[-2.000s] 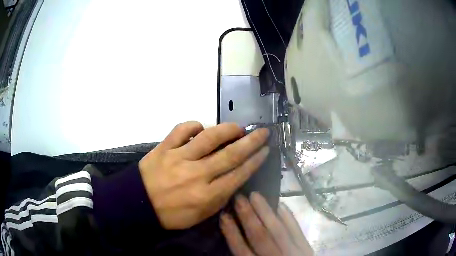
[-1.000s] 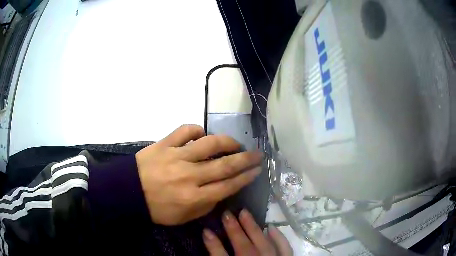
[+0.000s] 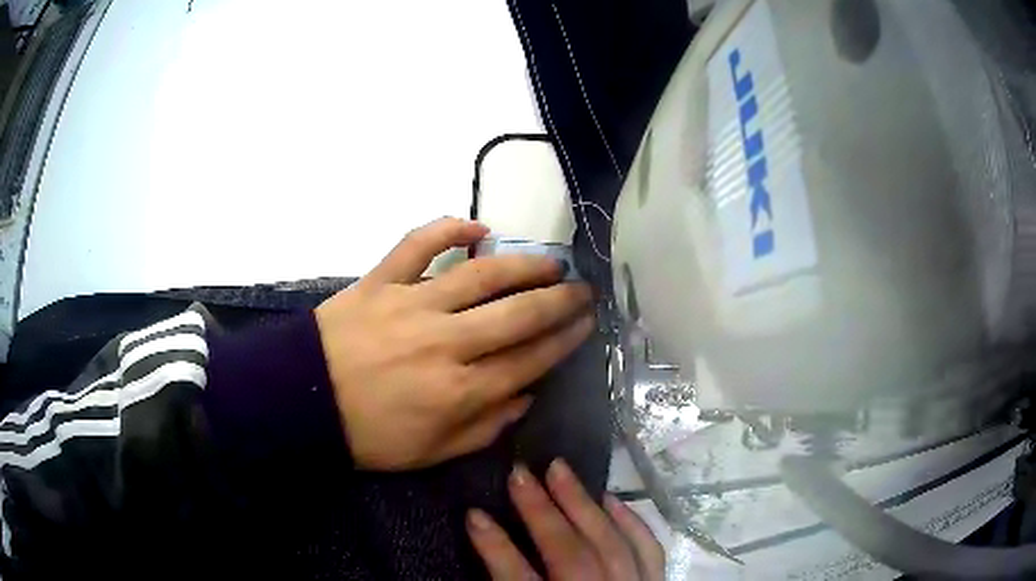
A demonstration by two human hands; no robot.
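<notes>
A dark garment panel lies under both hands, its edge running along the machine's foot area. My left hand lies flat on it, fingers pointing right toward the foot, pressing the cloth down. My right hand is cut off by the bottom edge; its fingertips rest on the same cloth nearer me. The cream sewing machine head with a blue JUKI label stands right of my hands and hides the needle. A stitched dark piece with pale thread lines extends behind the foot.
The white table spreads to the left and back. The slide plate is partly under my left hand. A thin pointed metal strip angles beside the cloth. A grey curved bar is at the lower right, with lint near it.
My left hand and the cloth have moved away from me, covering more of the slide plate. My right hand stays near the bottom edge. The view has shifted, showing more of the machine head.
</notes>
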